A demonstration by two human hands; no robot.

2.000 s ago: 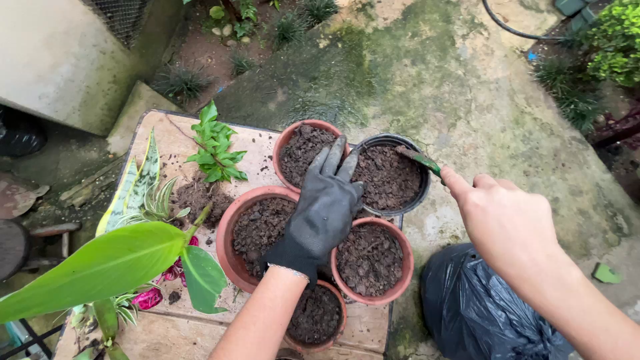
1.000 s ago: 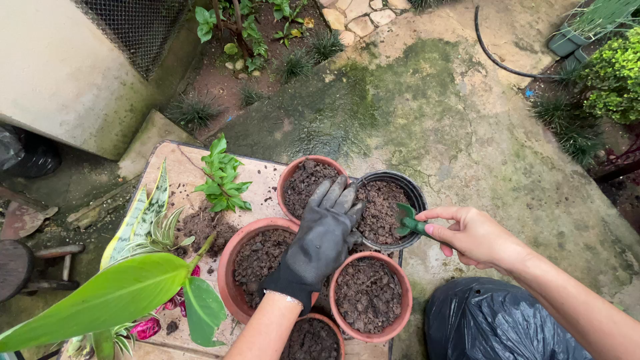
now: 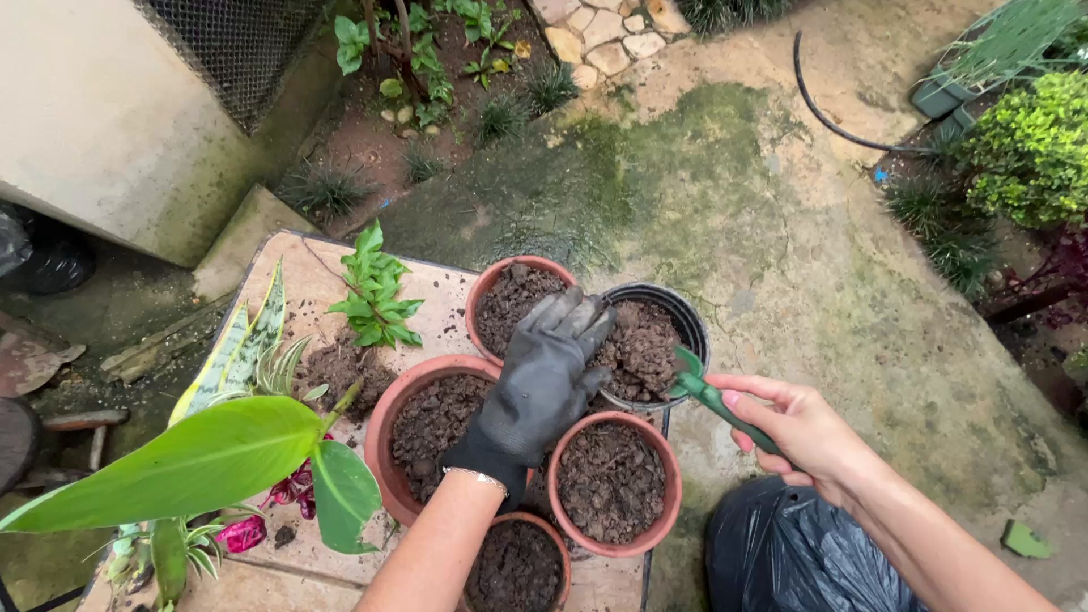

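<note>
My left hand (image 3: 548, 374), in a dark grey work glove, rests between several soil-filled pots, its fingertips at the near left rim of the black plastic pot (image 3: 699, 327). Bare, my right hand (image 3: 786, 425) grips a small green garden hand tool (image 3: 722, 404) by its handle. The tool's head touches the soil at the right side of that black pot. Terracotta-coloured pots stand around the glove: one behind it (image 3: 478, 319), a larger one to its left (image 3: 382, 442), one to its right (image 3: 671, 501) and one in front (image 3: 563, 565), partly hidden by my forearm.
A tiled table (image 3: 297, 586) holds the pots, a leafy cutting (image 3: 374, 293), loose soil (image 3: 344, 370), snake plant leaves (image 3: 255, 336) and a broad-leaved plant (image 3: 195, 459). A black plastic bag (image 3: 799, 552) stands at the right. A black hose (image 3: 820, 115) lies on the concrete beyond.
The green tool's head, sunk in the black pot's soil two seconds ago, now shows at the surface. My right hand's grip on it has shifted. The gloved hand stays among the pots.
</note>
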